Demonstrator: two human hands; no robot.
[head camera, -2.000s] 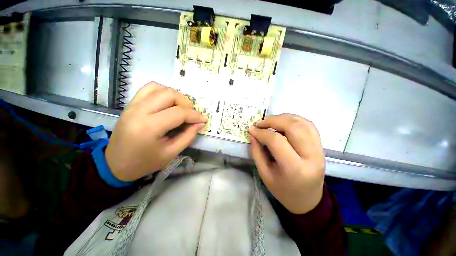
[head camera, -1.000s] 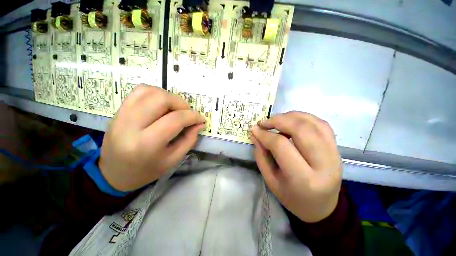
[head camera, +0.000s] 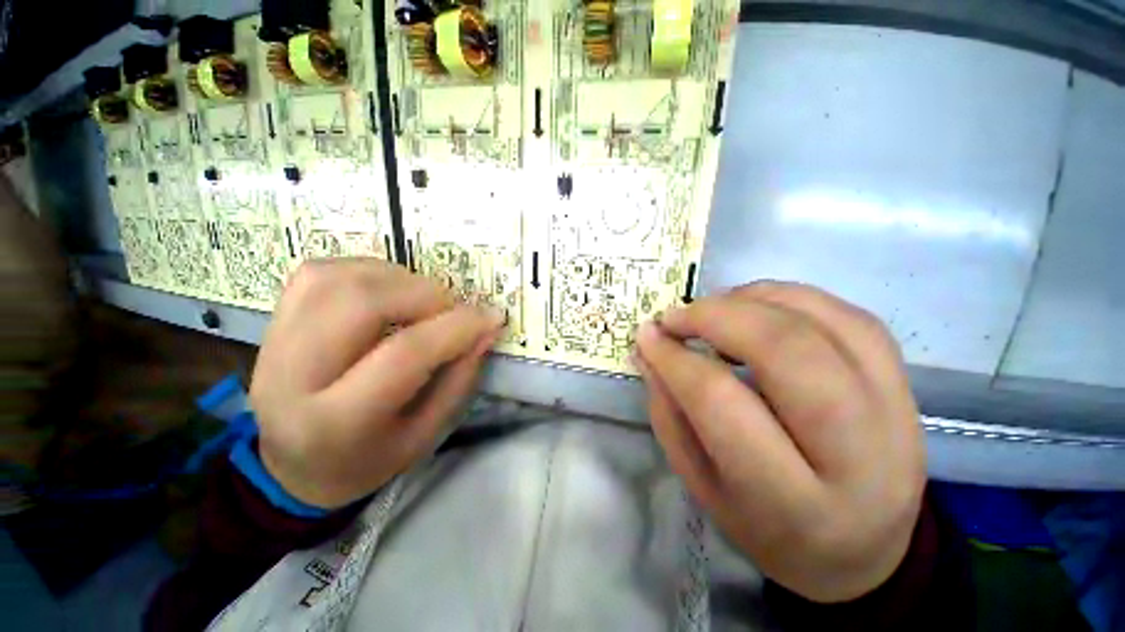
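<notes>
A pale yellow circuit board panel (head camera: 533, 222) with two repeated units lies between the rails in front of me. Copper coils (head camera: 454, 42) with yellow bands and black connectors sit along its far part. My left hand (head camera: 370, 377) is at the near edge of the left unit, thumb and index finger pinched together. My right hand (head camera: 783, 426) is at the near right corner of the right unit, its fingertips also pinched together at the board. Anything tiny between either pair of fingertips is hidden or too small to tell. A blue wrist strap (head camera: 265, 469) is on my left wrist.
Another panel (head camera: 241, 198) with several repeated units and fitted coils stands close on the left, past a dark gap. A grey conveyor rail (head camera: 987, 447) runs along the near side. A white surface (head camera: 882, 185) lies right of the board. A blurred brown shape is at the far left.
The view has moved closer to the board. The left panel came in beside mine between the first and second frames. Both hands stay at the near edge, fingertips pinched throughout.
</notes>
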